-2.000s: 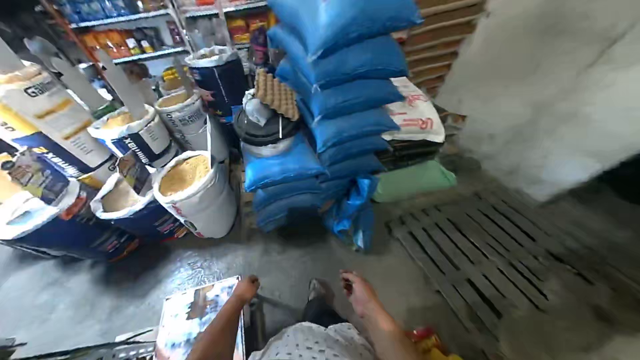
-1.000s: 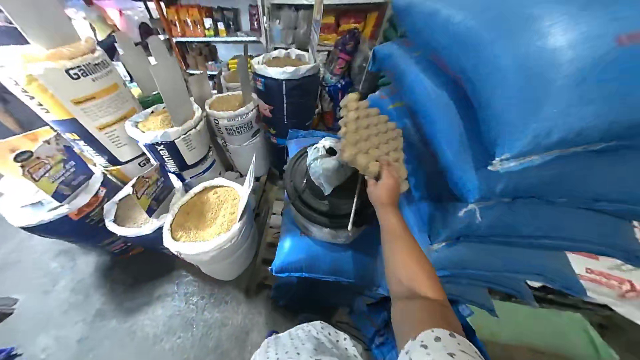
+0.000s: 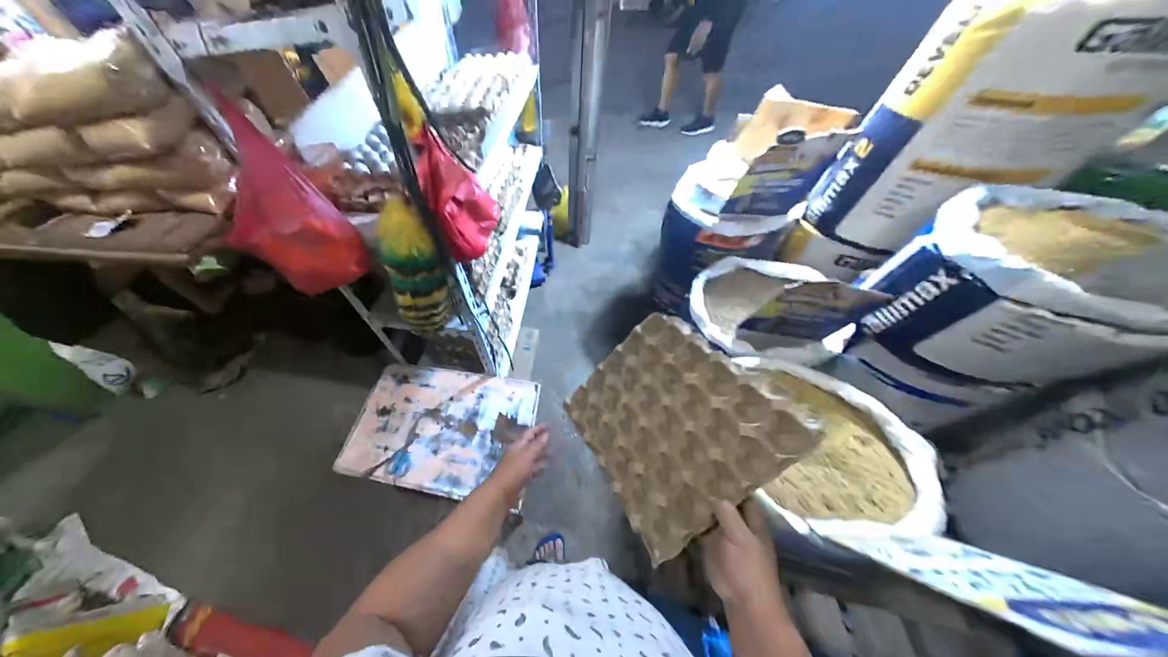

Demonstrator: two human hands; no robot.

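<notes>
A brown molded-pulp egg tray (image 3: 689,429) is pinched at its lower corner by my right hand (image 3: 741,547), and it hangs partly in front of an open sack of yellowish feed (image 3: 849,465). My left hand (image 3: 525,456) holds nothing, its fingers loosely spread, above the right edge of a low, square-topped piece with a stained, paint-marked surface (image 3: 438,429). Just beyond that surface stands a metal shelf rack (image 3: 511,201) bearing many eggs in trays.
Open feed sacks (image 3: 730,210) line the right side. Red plastic bags (image 3: 292,228) hang from the rack at left, near stacked packs of brown goods (image 3: 109,128). Farther back a person (image 3: 703,55) stands beyond a metal post (image 3: 589,119). Sacks (image 3: 82,593) lie at lower left.
My right hand has lifted the egg tray off the black lid on the blue sacks, where it was one second ago. The view has swung far to the left. My left hand has come into view.
</notes>
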